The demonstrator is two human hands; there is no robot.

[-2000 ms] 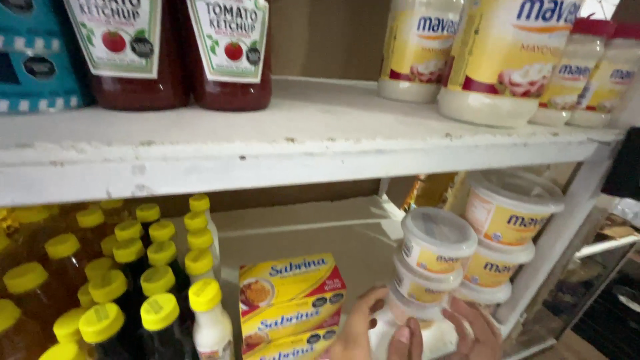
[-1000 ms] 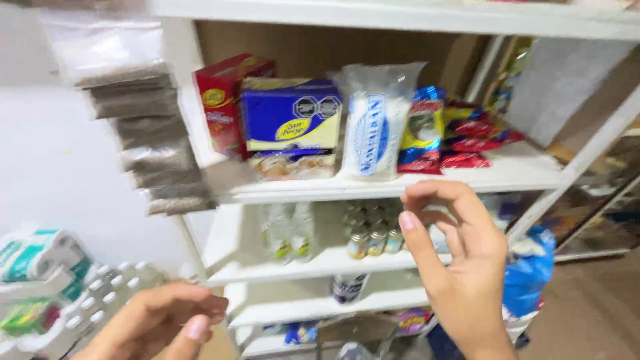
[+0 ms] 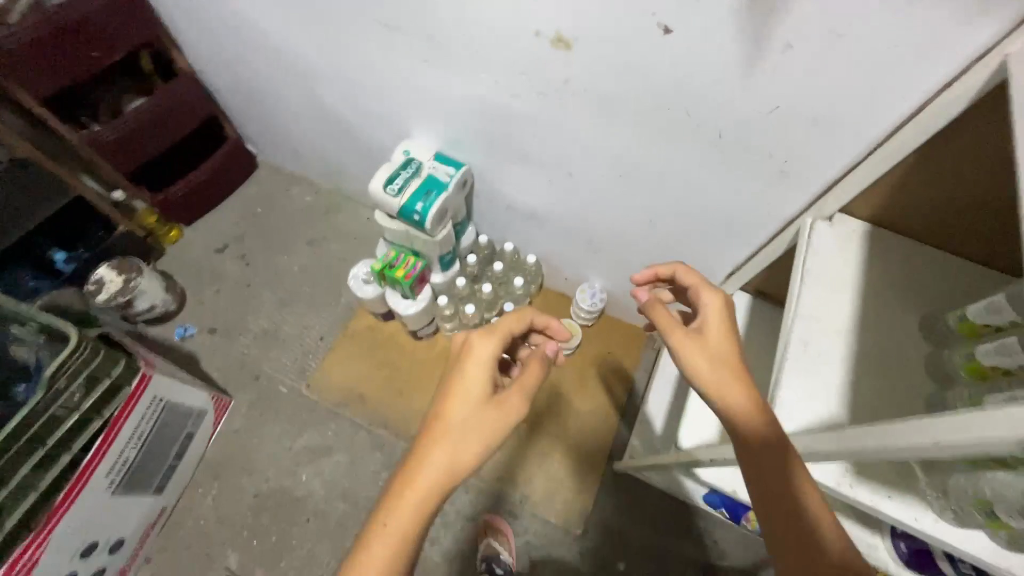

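My left hand [image 3: 512,360] is in mid-air with its fingers curled and the thumb near the fingertips; nothing shows in it. Over to the right, my right hand [image 3: 684,316] holds nothing, its fingers bent and apart from the thumb. Beyond them, on a sheet of brown cardboard [image 3: 512,448] on the floor, stand several clear bottles with white caps [image 3: 498,280]. A stack of round white containers [image 3: 590,302] and a small round item [image 3: 570,336] sit near the wall. Packs of toilet paper [image 3: 420,188] are piled at the back, with small green packages [image 3: 402,272] in front.
White shelves [image 3: 848,336] with clear bottles [image 3: 988,352] rise at the right. A printed carton [image 3: 152,448] is at the lower left, a dirty can [image 3: 132,290] behind it. Dark red crates [image 3: 152,120] stand at the upper left. A foot in a sandal [image 3: 496,544] shows below.
Two seconds ago both hands were at a stack of white tubs on a shelf; one second ago they were off it. The view has swung down and left to the floor.
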